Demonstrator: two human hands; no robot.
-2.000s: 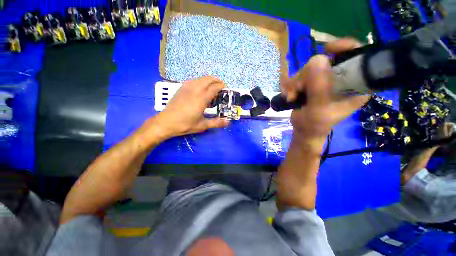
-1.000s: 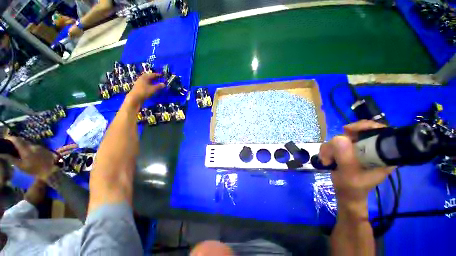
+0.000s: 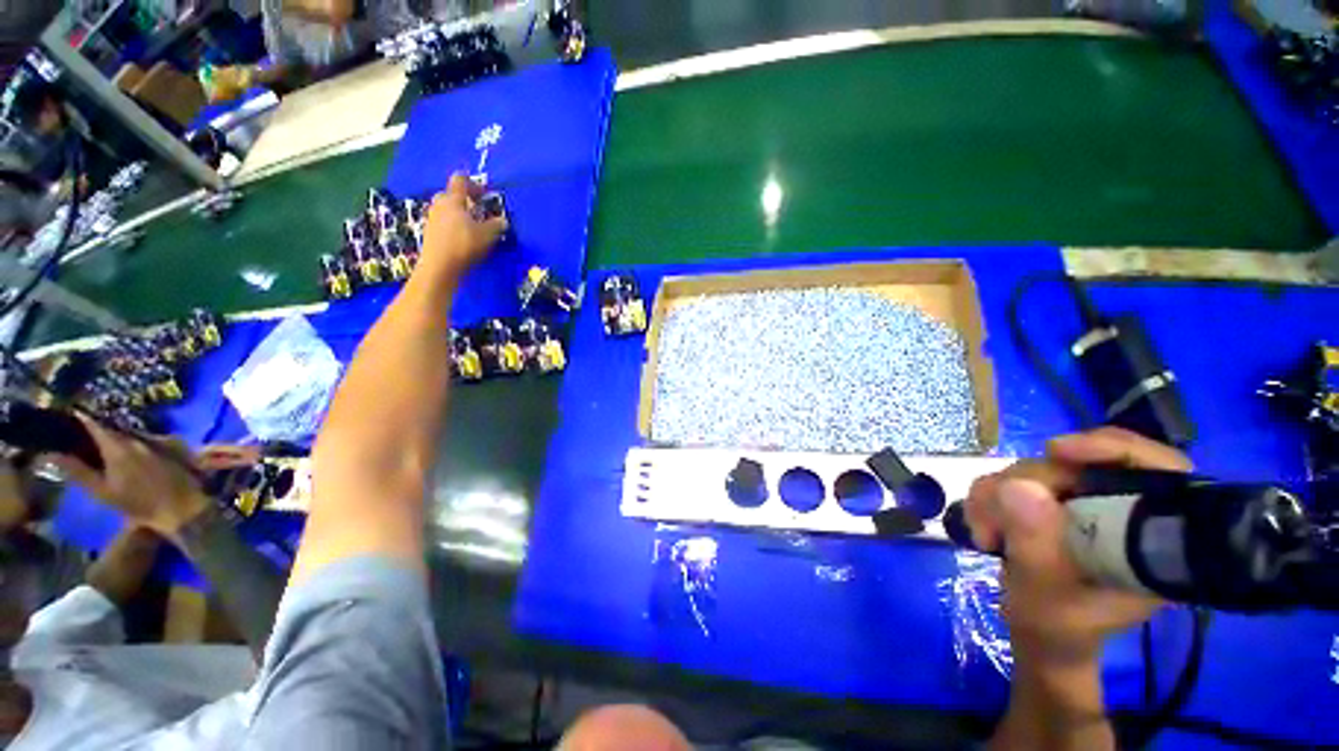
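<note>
My right hand is shut around the black electric screwdriver, whose nose points left over the right part of the white holding strip. The strip has round dark openings, with a few black pieces on it. My left hand is stretched far forward, its fingertips at a small black-and-yellow assembly; whether it grips it is unclear. Another assembly lies nearer, and one stands left of the screw box.
The open cardboard box of screws lies behind the strip. Assemblies stand in rows at left. A black adapter and looping cord are right of the box. A green belt runs behind. Another worker's hand is at far left.
The view first swung left and forward. My left hand left the strip with the assembly there, reached to the rows, then moved further forward; an assembly now lies behind it. My right hand keeps the screwdriver.
</note>
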